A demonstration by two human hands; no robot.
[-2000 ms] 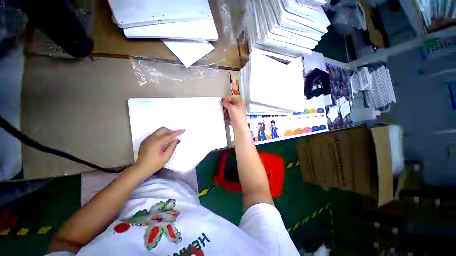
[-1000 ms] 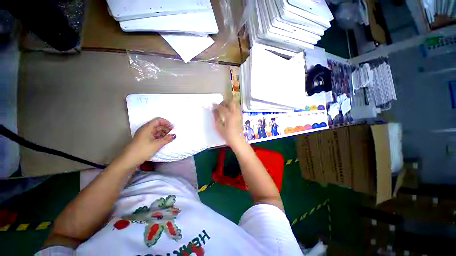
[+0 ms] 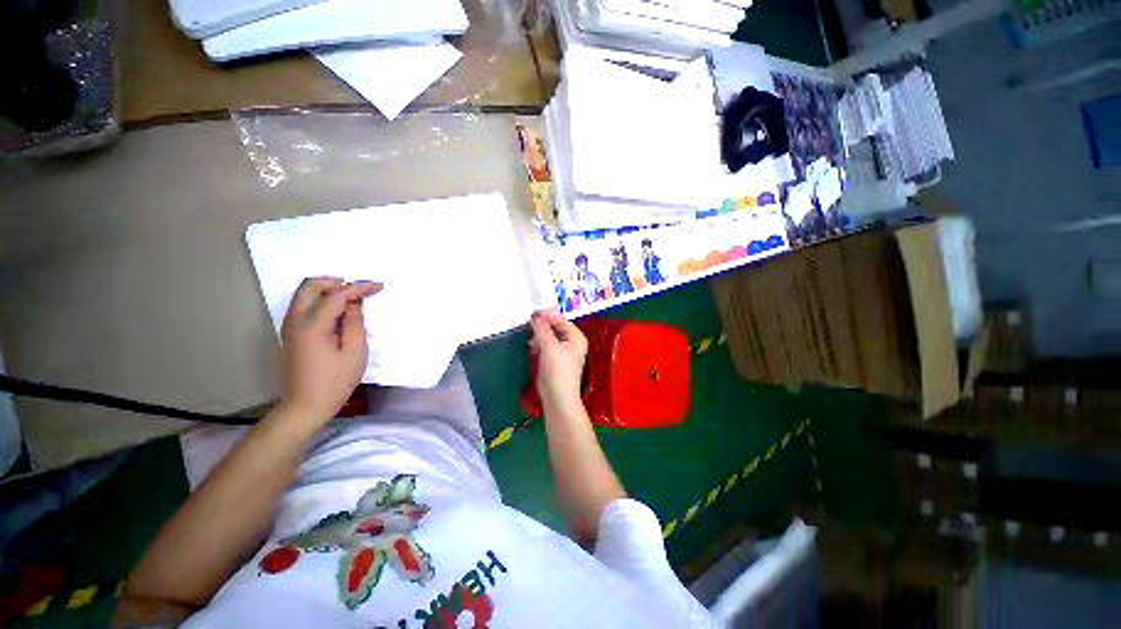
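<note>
A white board with rounded corners (image 3: 455, 252) lies on the brown bench in front of me. A smaller white sheet (image 3: 412, 354) overlaps its near edge by my lap. My left hand (image 3: 325, 349) is over the left part of the board and sheet, fingers bent and fingertips close together; anything tiny between them is too small to tell. My right hand (image 3: 561, 351) is at the board's near right corner, thumb and fingertips pinched together; whether they grip the corner or a small piece is unclear.
White boards are stacked (image 3: 639, 138) on a printed colour sheet (image 3: 725, 240) at the right. More boards (image 3: 332, 27) and clear film (image 3: 264, 145) are behind. A black ring-like object (image 3: 752, 129) is beyond the stack. A red stool (image 3: 639, 372) stands below the bench edge.
My right hand has moved from the board's far right corner down its right side to the near right corner. My left hand stays over the sheet. The view has shifted, moving the bench up and left.
</note>
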